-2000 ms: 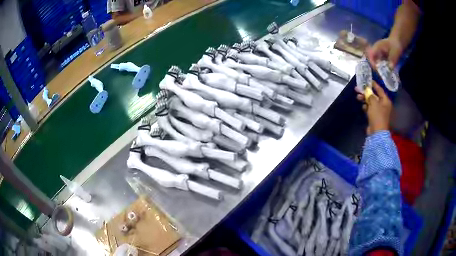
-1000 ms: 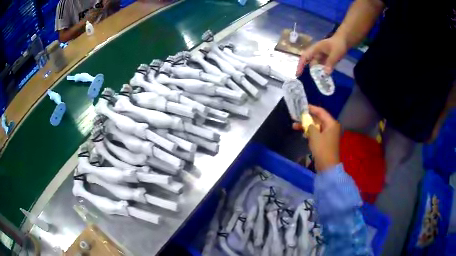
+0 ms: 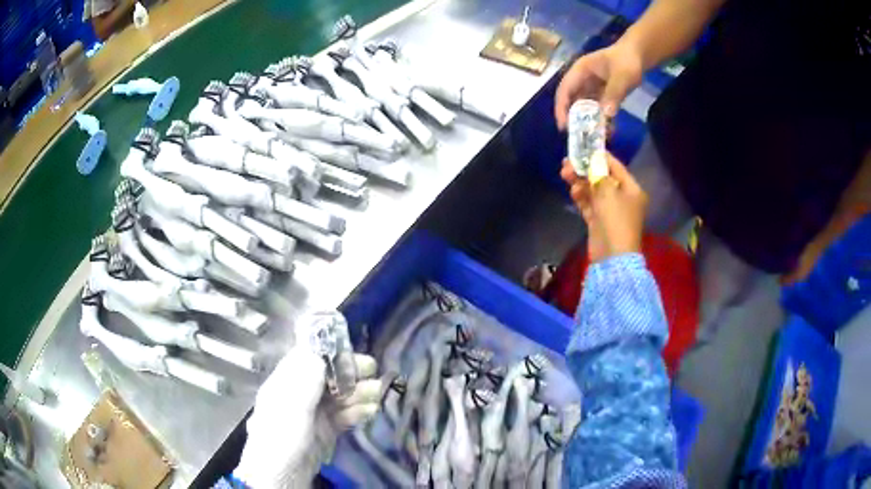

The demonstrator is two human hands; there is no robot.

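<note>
My left hand (image 3: 304, 411), in a white glove, holds a clear oval piece (image 3: 329, 336) upright at the bottom centre. My right hand (image 3: 609, 202), bare with a yellowish finger cot, pinches the lower end of a second clear oval piece (image 3: 585, 138). Another person's hand (image 3: 607, 78) touches the upper part of that piece. Pale grey handle-like parts (image 3: 229, 224) with dark ribbed ends lie in a long overlapping row on the metal bench.
A blue tote (image 3: 487, 287) with more grey parts sits below the bench edge. Cardboard pads lie at the lower left (image 3: 119, 441) and far end (image 3: 520, 46), the latter with a small white cup. Light-blue parts (image 3: 93, 151) lie on the green belt. The other person stands at right.
My gloved left hand has come into view with a clear piece. My right hand and the other person's hand now meet at one clear piece; before, each held one. The view has shifted right.
</note>
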